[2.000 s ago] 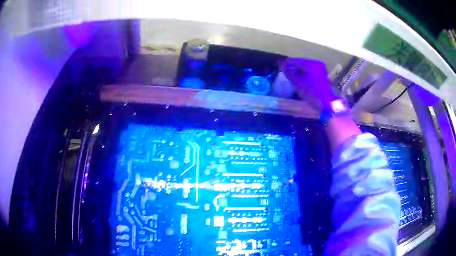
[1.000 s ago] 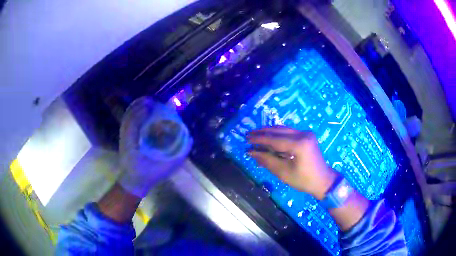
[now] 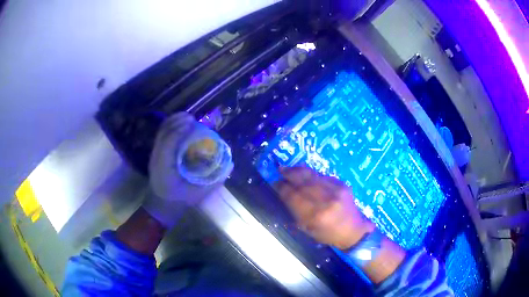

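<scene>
A large circuit board glows bright blue in its black carrier, slanted across the view. My left hand, in a white glove, holds a small round cup with yellowish contents, left of the board over the carrier's near side. My right hand, bare with a band at the wrist, is over the board's lower left edge. Its fingers are bent together and blurred. Whether it holds a thin tool cannot be told.
A metal rail runs along the near side. Part of another blue-lit board shows at the lower right. A dark tray with small items lies beyond the carrier's far rail. A violet lamp is at the upper right.
Since one second ago, the view has shifted slightly, and my right hand has moved a little down and left along the board. My left hand still holds the cup.
</scene>
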